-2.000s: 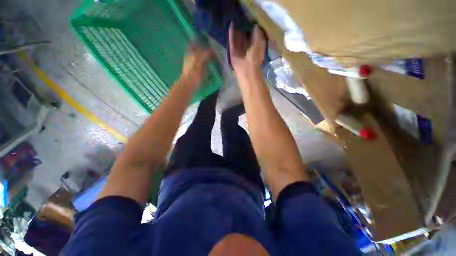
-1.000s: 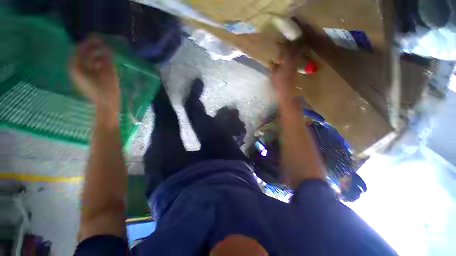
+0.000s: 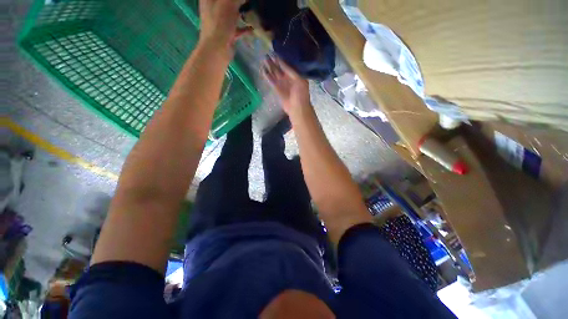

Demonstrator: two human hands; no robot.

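Observation:
A dark blue cloth bundle is at the top centre, between the green crate and the cardboard. My left hand is at the top edge, over the crate's near side, fingers bent toward the dark cloth; what it may hold is hidden. My right hand is just below the cloth bundle, fingers apart, with nothing seen in it. I cannot tell whether it touches the cloth.
A green slotted crate stands on the grey floor at the upper left. Brown cardboard is on the right, with a white red-ended spool on it. A yellow floor line runs at the left.
My right hand has moved from the spools on the cardboard back to beside the dark cloth. My left hand is farther up, at the crate's near side. The view has shifted.

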